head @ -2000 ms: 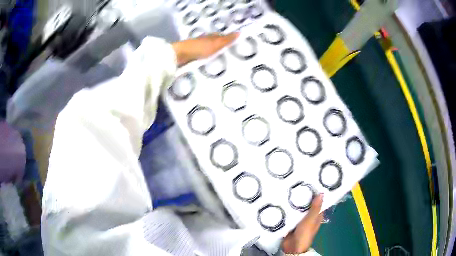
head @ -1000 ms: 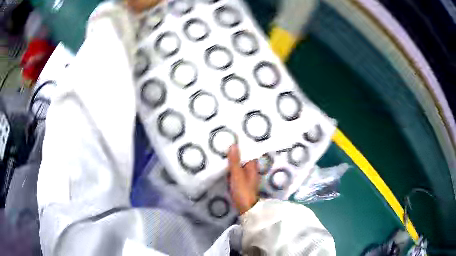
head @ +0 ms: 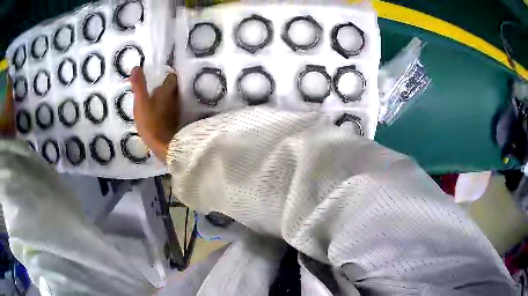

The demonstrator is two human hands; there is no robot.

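A white blister tray (head: pixel 52 98) with rows of dark rings is held at the left, tilted, between my two hands. My left hand (head: pixel 7 113) is at its far left edge, mostly cut off by the picture's rim and blurred. My right hand (head: pixel 157 110) grips its right edge, thumb on top near a ring. A second white tray (head: pixel 283 58) with dark rings lies on the green mat to the right. My right sleeve covers its lower part. One ring there sits off its row spacing, close against its neighbour.
A small clear plastic bag (head: pixel 405 84) lies on the green mat (head: pixel 463 115) right of the second tray. A yellow tape line (head: pixel 446 29) curves along the back. A dark object (head: pixel 512 130) is at the right rim. A metal frame (head: pixel 168 225) stands below the held tray.
The held tray has moved left, away from above the other tray, which now shows more fully. The view has turned, so the tape line now runs across the top.
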